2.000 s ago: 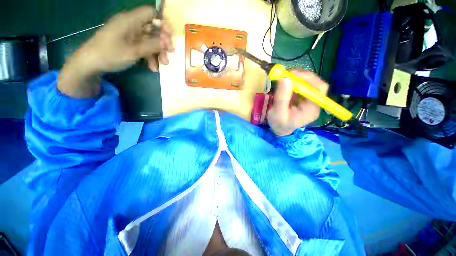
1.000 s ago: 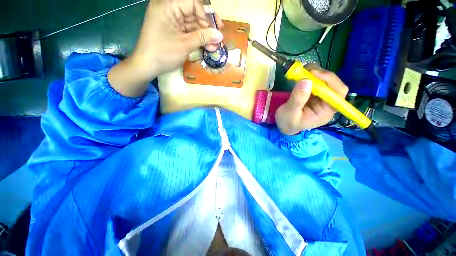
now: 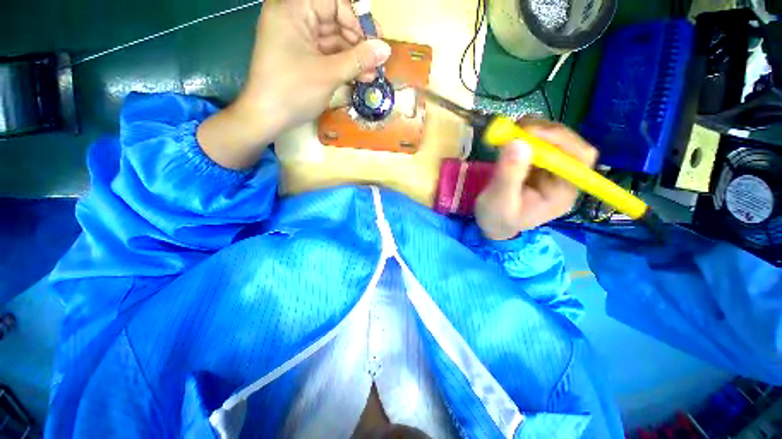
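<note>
The round dark workpiece (image 3: 373, 99) with a pale centre lies on the orange-brown fixture plate (image 3: 370, 139). My left hand (image 3: 307, 69) is over the plate's upper left and holds slim tweezers (image 3: 367, 24) in its fingertips, their lower end at the top of the workpiece. My right hand (image 3: 532, 182) is shut on the yellow soldering iron (image 3: 570, 168). The iron's dark shaft points up and left, its tip over the plate's right part, a little to the right of the workpiece. The shaft is blurred.
The cream work board (image 3: 317, 176) lies under the fixture. A pink-red block (image 3: 449, 185) is beside my right hand. A round tin (image 3: 516, 33), the blue station (image 3: 639, 94) and a fan (image 3: 748, 189) stand right. A solder spool (image 3: 30, 96) is far left, its wire (image 3: 171, 32) stretching right.
My left hand has come in from the left, bringing the tweezers to the workpiece. The iron first moved back to the right and is now slightly lower, its tip closer to the workpiece than one second ago.
</note>
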